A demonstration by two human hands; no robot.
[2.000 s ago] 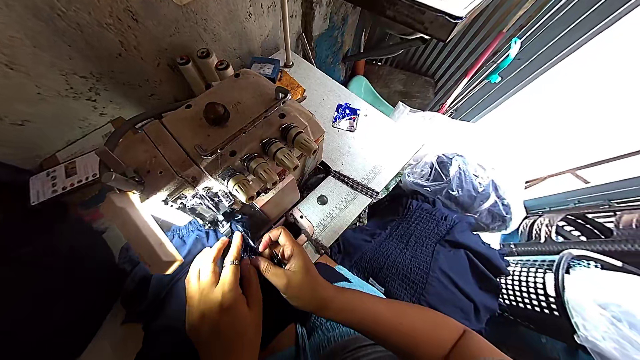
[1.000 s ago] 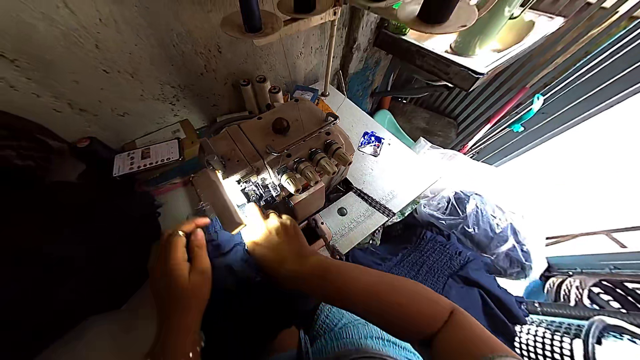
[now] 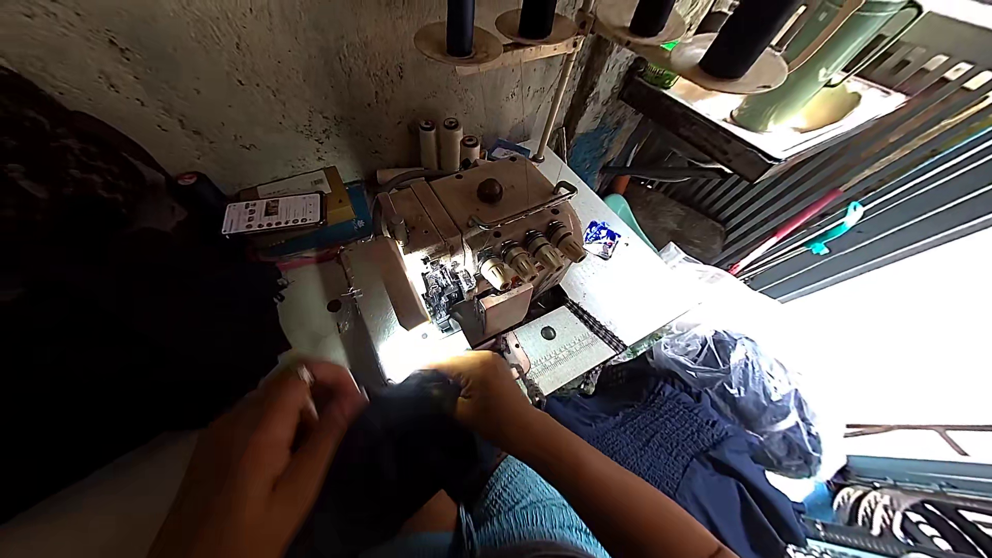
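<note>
An overlock sewing machine (image 3: pixel 480 225) stands on the table, its lamp lighting the needle area. Just in front of it, my right hand (image 3: pixel 484 391) grips the bunched edge of a dark navy cloth (image 3: pixel 395 457), which hangs down over my lap. My left hand (image 3: pixel 271 442), blurred, is at the cloth's left side with thumb and fingers bent close together; whether cloth is between them cannot be told. A navy garment with a shirred part (image 3: pixel 659 434) lies to the right of my right forearm.
A phone (image 3: pixel 273 213) lies on packets at the back left. Thread cones (image 3: pixel 459 27) stand on a rack above the machine. A blue packet (image 3: pixel 601 239) is on the tabletop. Bagged cloth (image 3: pixel 744 387) sits at the right, and dark fabric (image 3: pixel 116 310) is heaped at the left.
Two seconds ago both hands were together at the needle area with the cloth. Now the hands and cloth are nearer my lap, away from the needle. The view has shifted.
</note>
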